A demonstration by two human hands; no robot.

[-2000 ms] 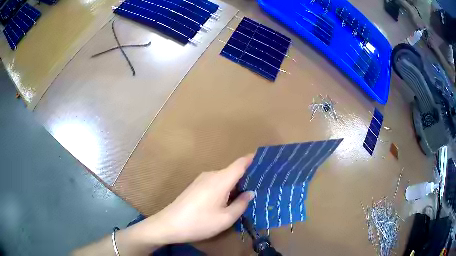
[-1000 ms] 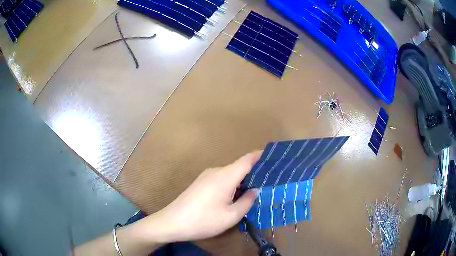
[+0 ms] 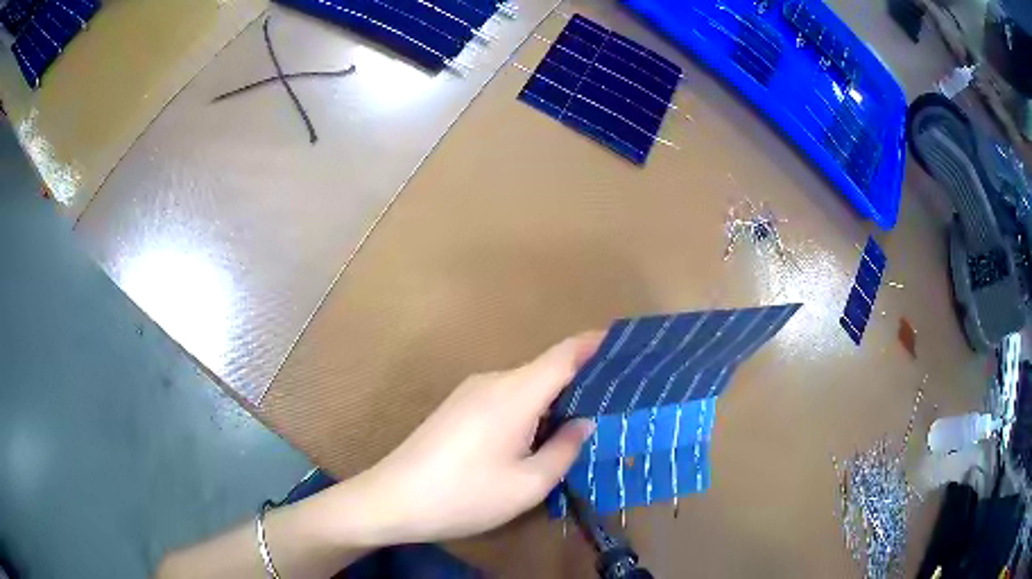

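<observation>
My left hand [image 3: 487, 452], bare with a bracelet at the wrist, holds a solar cell string [image 3: 668, 362] by its left edge between thumb and fingers. The string is bent: its upper part is dark navy, its lower part light blue with silvery lines and wire ends below. The dark soldering iron [image 3: 612, 554] enters from the bottom edge, its front part at the string's lower left corner; the tip's exact contact is hidden. My right hand is out of the picture.
Another cell string [image 3: 602, 87] lies farther up. A blue tray [image 3: 894, 170] holds cell pieces at upper right. A narrow cell piece [image 3: 863, 291], a spiky wire clump [image 3: 760, 232], a ribbon heap [image 3: 875, 503], a white bottle [image 3: 960, 431] and a grey machine [image 3: 985, 260] are at the right.
The held string and my left hand have shifted slightly right and up in view. The iron shows a little farther right. The bench items have also shifted slightly right and up.
</observation>
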